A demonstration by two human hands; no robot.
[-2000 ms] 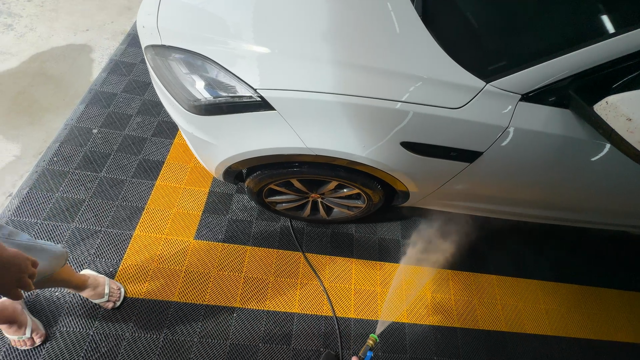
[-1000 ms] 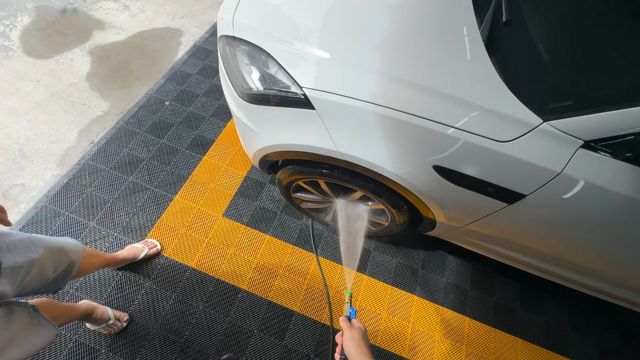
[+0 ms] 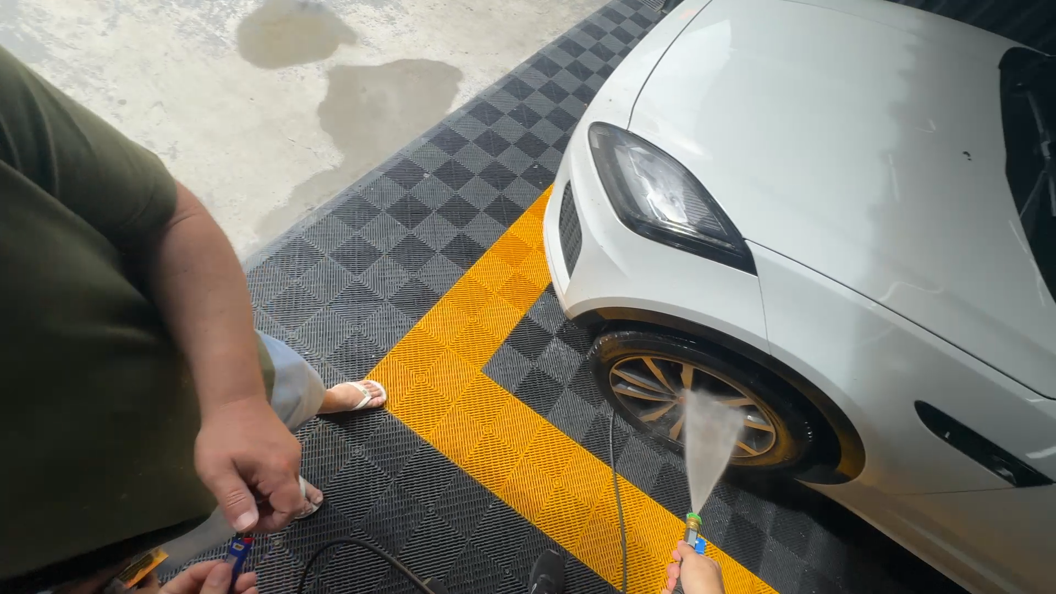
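At the bottom right of centre, my right hand [image 3: 698, 572] is closed around a spray gun [image 3: 691, 532] with a green-tipped nozzle and a blue part. A fan of water [image 3: 709, 445] leaves the nozzle toward the front wheel [image 3: 693, 402] of a white car [image 3: 833, 206]. The wheel has a multi-spoke rim, and the tyre looks wet. My left hand is not in view. Two hands at the lower left, one above a small blue object [image 3: 238, 554], appear to belong to a person in a dark green shirt.
That person [image 3: 91, 330] stands close on the left in white flip-flops. A thin dark hose [image 3: 617, 503] runs over the black and yellow grid tiles [image 3: 470, 363]; another black hose [image 3: 359, 544] curves near a dark shoe [image 3: 546, 571]. Concrete with damp patches [image 3: 384, 99] lies beyond.
The spray, earlier landing right of the wheel, now points at it. The other person's arm and green shirt have come into view. The view has swung left toward the car's front.
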